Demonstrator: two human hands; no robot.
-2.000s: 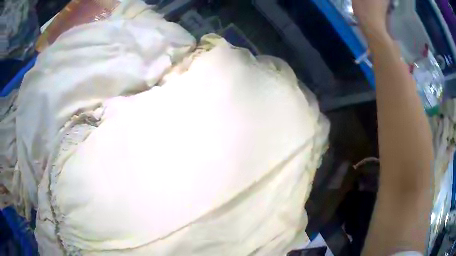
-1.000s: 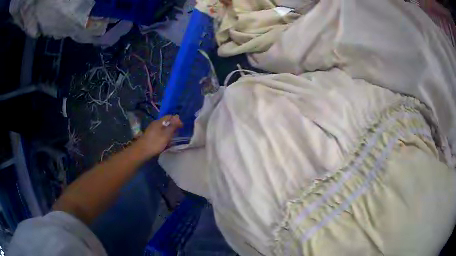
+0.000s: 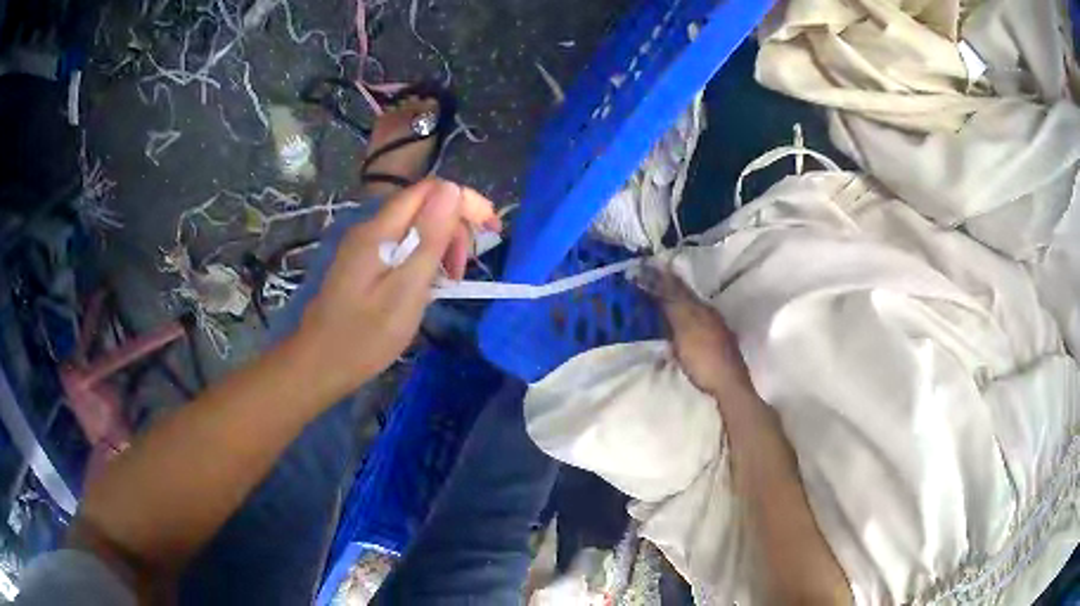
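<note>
A narrow white strip, apparently elastic, runs nearly straight between my two hands. My left hand, from the lower left, is closed on its left part; a short white piece shows between the fingers. My right hand, from the bottom, is at the strip's other end beside the edge of the cream garment; its fingertips are partly hidden. The garment is heaped on the right, with a thin loop at its top and gathered rows at the lower right.
A blue perforated crate stands behind and between my hands. Another blue crate edge is below. More cream cloth lies at the upper right. A sandalled foot and thread waste are on the dark floor.
The view has shifted, so the crate and garment appear farther right. My right hand has come into view at the garment's edge, and the white strip now shows stretched between both hands.
</note>
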